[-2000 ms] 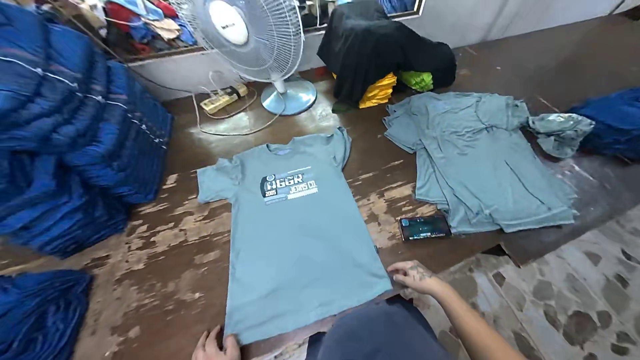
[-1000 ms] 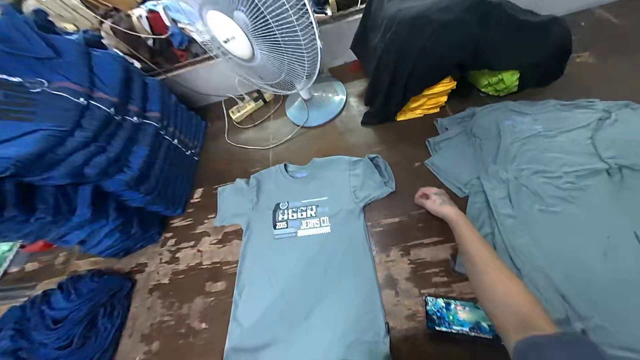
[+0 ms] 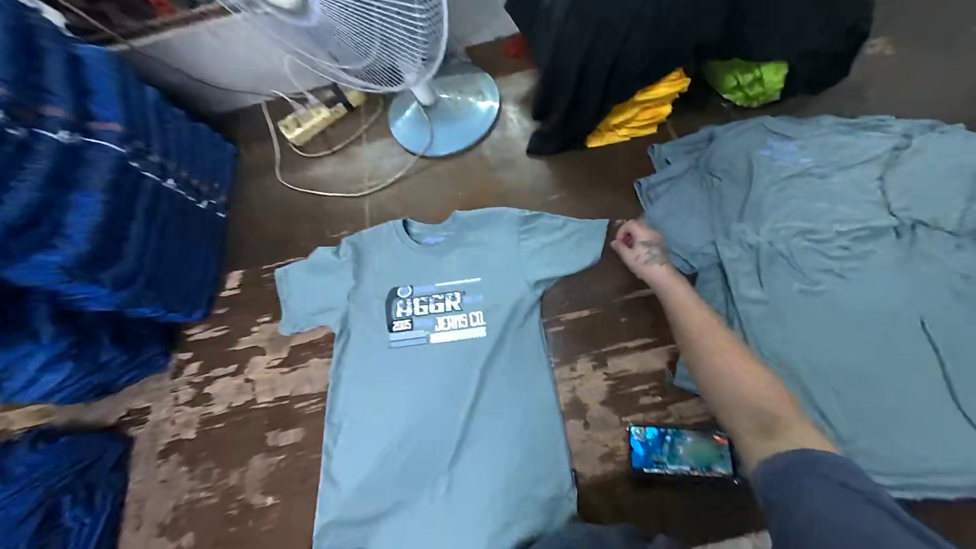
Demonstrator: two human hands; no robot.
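Note:
A grey-green printed T-shirt [image 3: 450,396] lies flat, front up, on the worn brown tabletop, its collar toward the fan. My right hand [image 3: 642,248] is just beyond the tip of the shirt's right-side sleeve, fingers curled; whether they pinch the sleeve edge cannot be told. The hand also lies beside a pile of similar grey-green T-shirts [image 3: 823,282]. A phone [image 3: 681,451] with a lit screen rests between the shirt and the pile, next to my forearm. My left hand is out of view.
A white fan on a round base [image 3: 444,110] stands at the back, beside a power strip [image 3: 311,122] with a looping cord. Stacked blue garments [image 3: 99,175] fill the left side. Black cloth [image 3: 686,46], yellow cloth [image 3: 640,109] and green cloth [image 3: 749,81] lie at the back right.
My right hand has moved from the shirt's hem up to its sleeve. The sleeve on that side now extends further outward. My left hand, at the hem two seconds ago, has left the view.

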